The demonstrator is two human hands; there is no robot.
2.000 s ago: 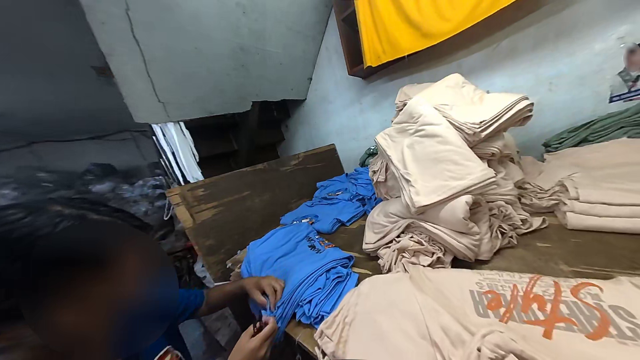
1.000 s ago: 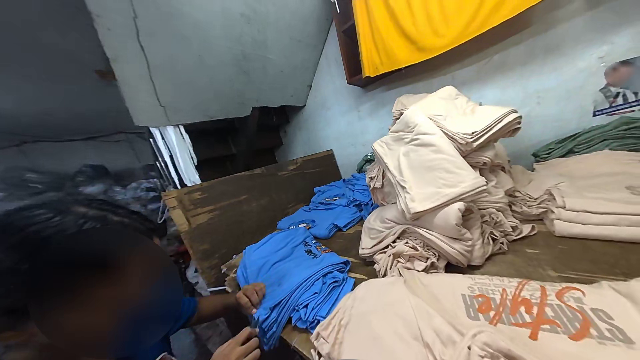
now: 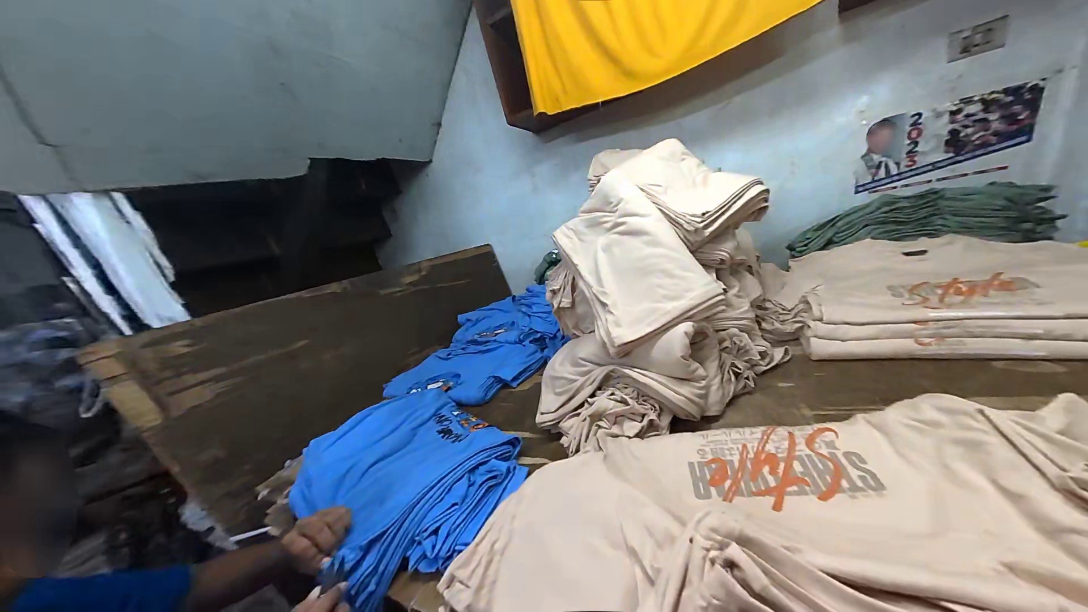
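Neither my left hand nor my right hand is in view. Nearest to me lies a spread pile of beige T-shirts [image 3: 935,476] with orange and grey print. To its left, a stack of blue T-shirts [image 3: 382,459] hangs over the table edge. A co-worker's hand [image 3: 319,537] rests against its lower left edge, and the same person's other hand [image 3: 325,599] is partly cut off below, by a small, unclear object at the cloth. More blue shirts [image 3: 476,361] lie behind. A tall, uneven heap of folded beige cloth [image 3: 629,263] stands mid-table.
The co-worker [image 3: 34,510] is at the lower left, blurred. An upright wooden board [image 3: 306,365] borders the table's left side. At the right lie folded beige shirts [image 3: 952,327] and a green cloth stack [image 3: 935,217]. Yellow cloth [image 3: 646,42] hangs from a wall shelf above.
The view has turned right, bringing more of the wall poster and folded beige shirts into sight. The co-worker's hands remain near the blue stack's lower left edge.
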